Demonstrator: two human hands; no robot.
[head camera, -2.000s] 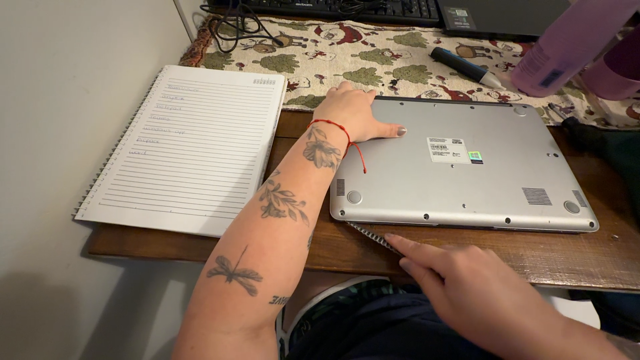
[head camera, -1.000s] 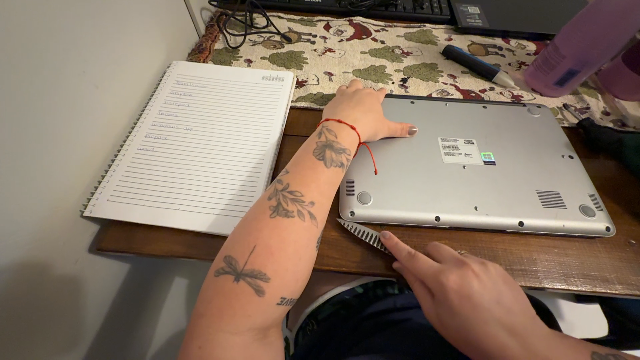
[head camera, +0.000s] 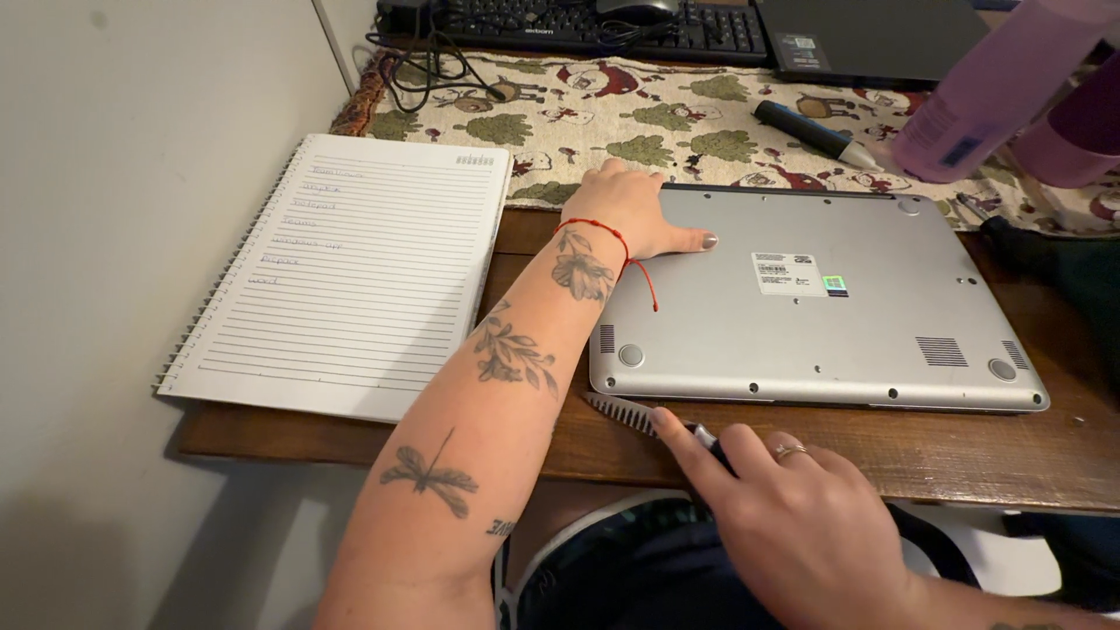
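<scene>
A silver laptop lies with its underside up near the table's front edge. My left hand rests on its back left corner, thumb spread on the metal, the other fingertips hidden over the rear edge. My right hand grips a serrated knife by its dark handle, index finger along the top of the blade. The blade's tip is close to the laptop's front left corner; whether they touch I cannot tell.
A spiral notebook with handwriting lies left. Behind are a patterned cloth runner, a black keyboard with cables and mouse, a dark laptop, a capped marker and a purple bottle. A wall stands left.
The knife blade has shifted from against the laptop's front edge to a spot just off its front left corner, its teeth now more visible. My left hand stays on the laptop.
</scene>
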